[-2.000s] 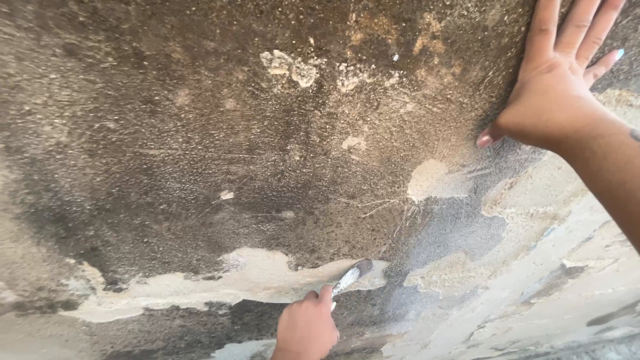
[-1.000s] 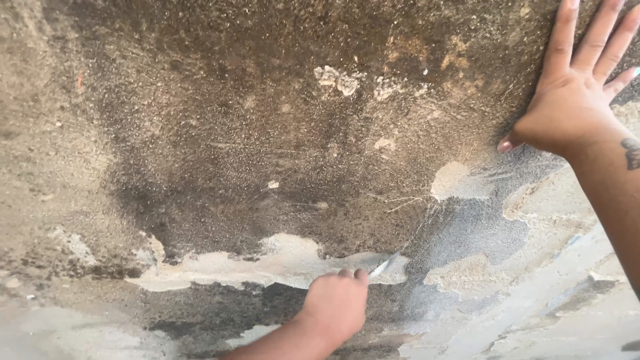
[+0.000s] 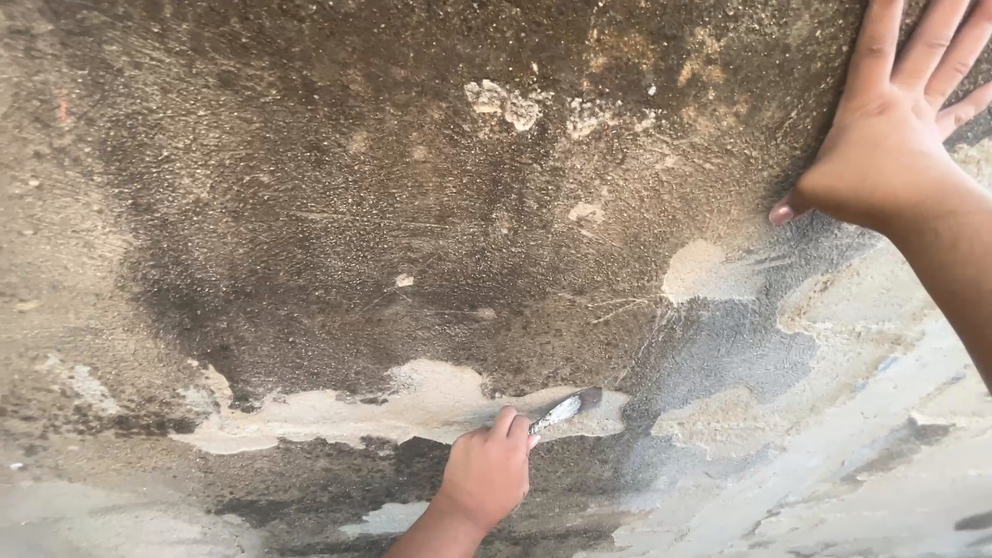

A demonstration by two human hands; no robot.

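Observation:
My left hand (image 3: 492, 465) comes in from the bottom, its fingers closed around the handle of a small putty knife (image 3: 556, 413). The whitish, smeared knife points up and right, its dark blade end lying over a pale bare strip (image 3: 442, 395) in the weathered wall. At the upper right my right hand (image 3: 891, 132) is spread against the dark wall surface (image 3: 372, 232), holding nothing, with its fingers pointing up and its thumb to the left. Some of its fingertips are cut off by the frame edge. My left fingers hide most of the knife's handle.
Below my right hand, a rounded pale patch (image 3: 697, 271) adjoins a grey area (image 3: 721, 349). Rough, layered pale plaster (image 3: 876, 310) runs along the right side. Crumbly whitish spots (image 3: 504, 105) stand out near the top. Another pale area (image 3: 101, 519) lies at the lower left.
The putty knife's dark blade end, hard to make out one second ago, shows plainly now. My left hand has kept its hold on the knife, and my right hand has stayed spread against the wall.

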